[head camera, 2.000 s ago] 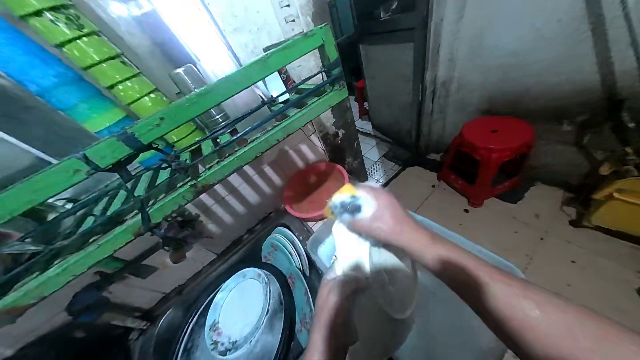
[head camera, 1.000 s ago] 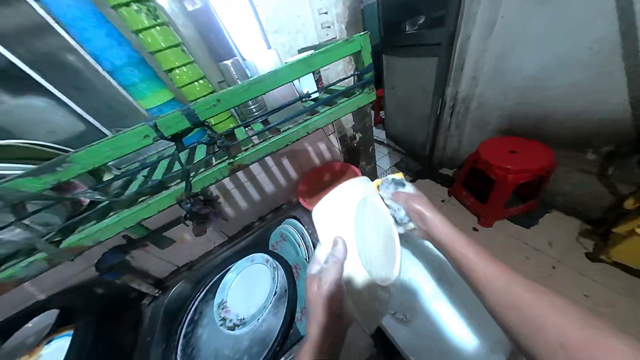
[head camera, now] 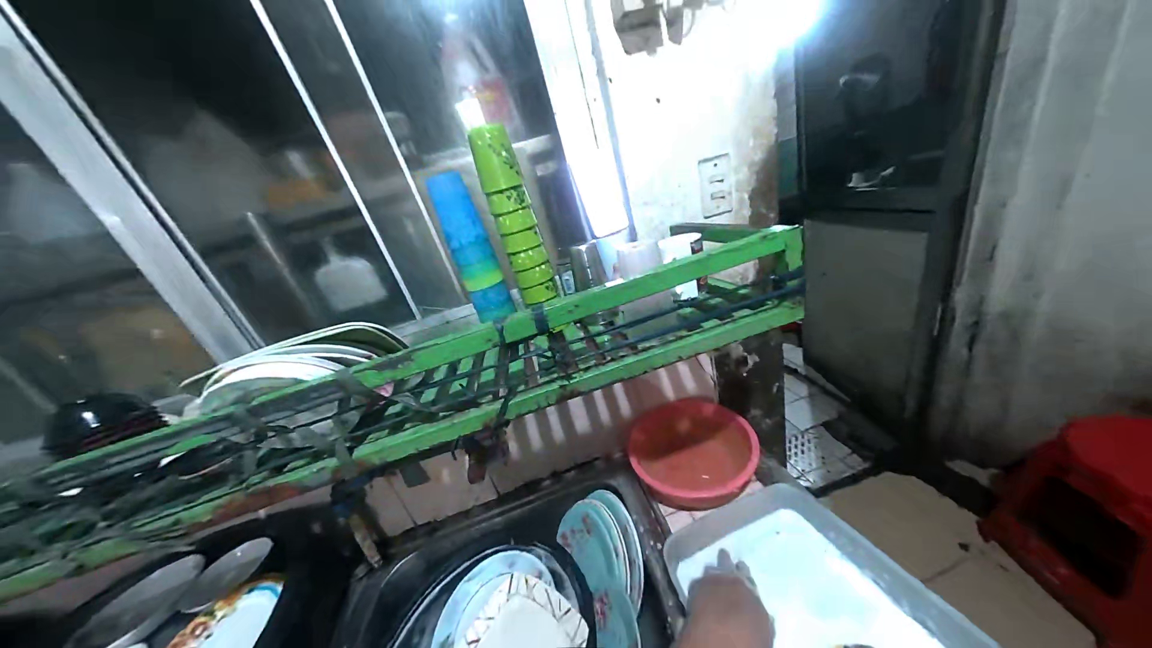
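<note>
My left hand [head camera: 725,605] reaches over the near left part of a pale plastic tub [head camera: 823,504], its fingers apart and nothing visible in them. Cloudy white water or suds fill the tub. My right hand is out of view. A small yellowish and dark thing, too cut off to identify, shows in the tub at the bottom edge. In the black sink left of the hand, a white plate with a lined rim [head camera: 526,621] lies on other plates. Turquoise floral plates [head camera: 589,540] lean beside them. Behind the tub rests a red plastic basin [head camera: 693,454].
A green slatted rack [head camera: 576,310] spans above the sink, holding stacked green cups [head camera: 517,225], blue cups [head camera: 463,238] and plates [head camera: 297,355]. More plates [head camera: 238,616] lie lower left. A red plastic stool [head camera: 1093,504] stands on the tiled floor at right.
The pale dish held earlier has left my hands. A white plate with a lined rim now tops the sink stack. My right hand has left view, and the view has tilted up.
</note>
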